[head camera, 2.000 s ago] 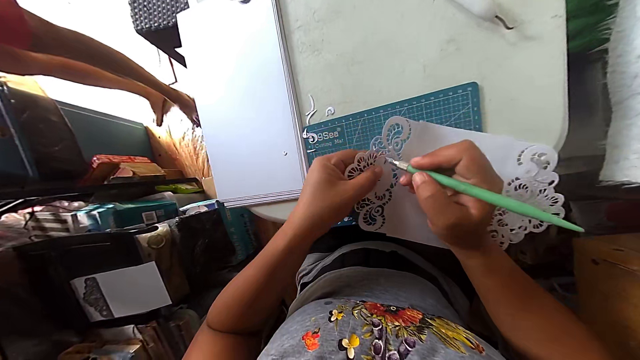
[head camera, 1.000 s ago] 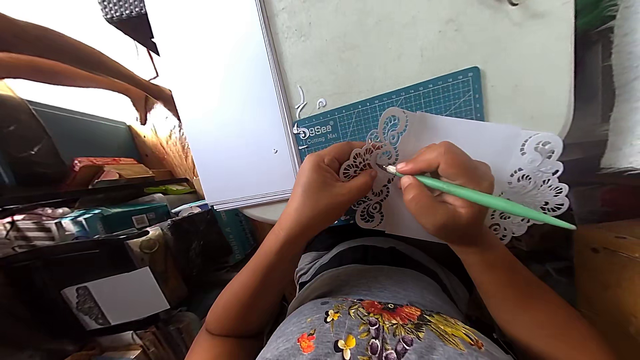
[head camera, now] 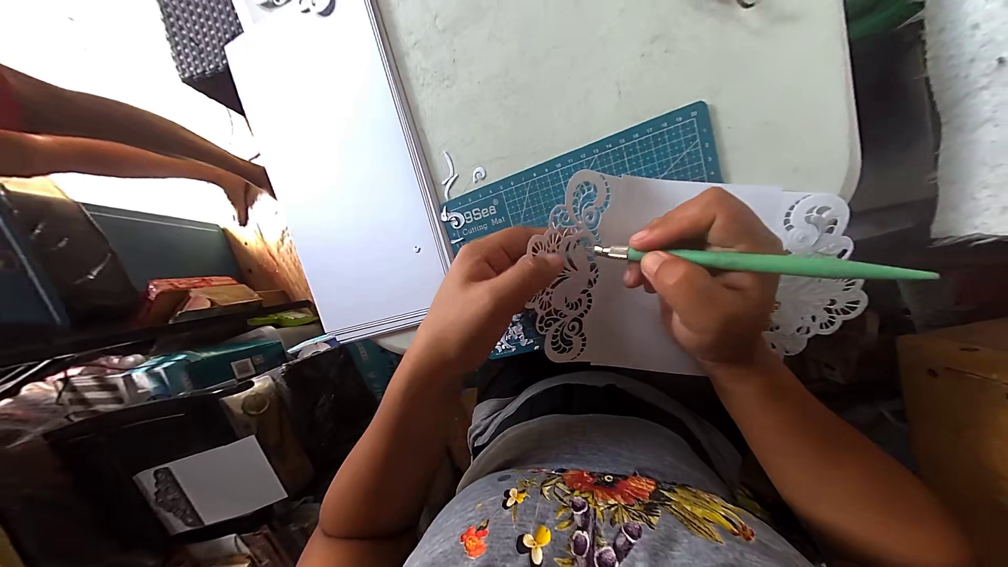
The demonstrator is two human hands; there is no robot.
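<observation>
A white sheet of cut paper [head camera: 638, 315] with lacy scrollwork at both ends lies partly over a teal cutting mat [head camera: 661, 150]. My left hand [head camera: 500, 287] pinches the lacy left end between thumb and fingers. In my right hand [head camera: 709, 276] is a craft knife [head camera: 772, 264] with a green tapered handle and a metal collar. Its tip meets the inner edge of the lacework, close to my left fingertips; the blade itself is too small to make out. Curled white paper scraps [head camera: 450, 175] lie at the mat's upper left corner.
A stack of white boards or sheets [head camera: 339, 157] stands left of the mat on the pale table [head camera: 630, 71]. Another person's arm [head camera: 142, 157] reaches in at upper left. Boxes [head camera: 197, 295] and bags crowd the lower left. A white fibrous slab [head camera: 969, 118] is at upper right.
Both hands keep their hold on the paper and the knife. The knife's handle has swung to lie more nearly level. The other person's arm has shifted slightly.
</observation>
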